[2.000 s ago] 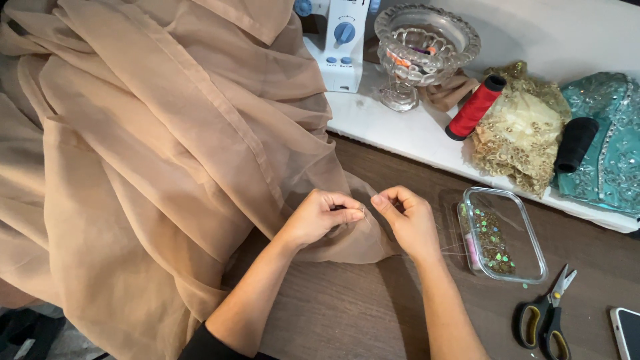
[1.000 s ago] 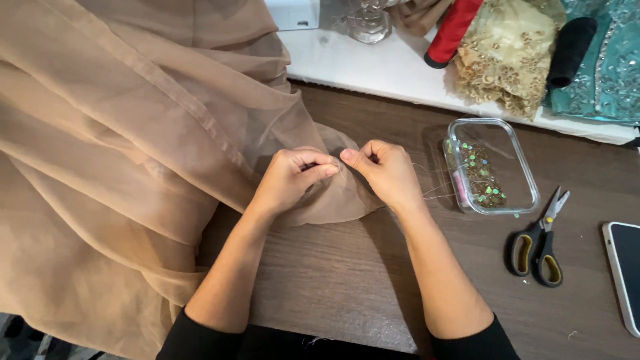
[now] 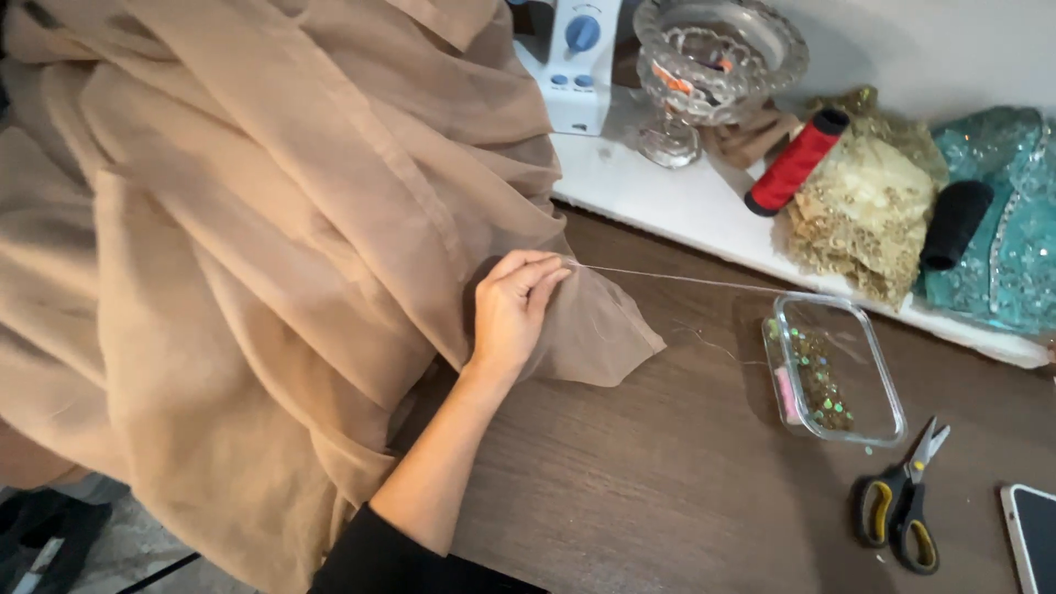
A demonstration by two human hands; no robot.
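Observation:
My left hand [image 3: 516, 309] pinches the edge of a sheer tan fabric [image 3: 330, 223] between thumb and fingertips. The fabric spreads in folds over the left of the table, and its pointed corner lies to the right of the hand. From the fingertips a pale thread [image 3: 685, 278] runs taut to the right, above the rim of a clear box [image 3: 895, 404]. The box holds sequins [image 3: 817, 379] and a pink spool [image 3: 785, 396]. A loose strand of thread lies between fabric and box. My right hand is out of view.
Black-handled scissors [image 3: 899, 503] and a phone [image 3: 1031, 528] lie at the right. On a white ledge [image 3: 610, 186] stand a white machine [image 3: 582, 74], a glass bowl [image 3: 714, 70], a red spool [image 3: 796, 162], a black spool [image 3: 957, 224], gold lace [image 3: 874, 206] and teal beaded fabric [image 3: 1019, 247].
My right hand has left the fabric by my left hand and gone out of view. The thread now stretches taut to the right. My left hand still pinches the fabric.

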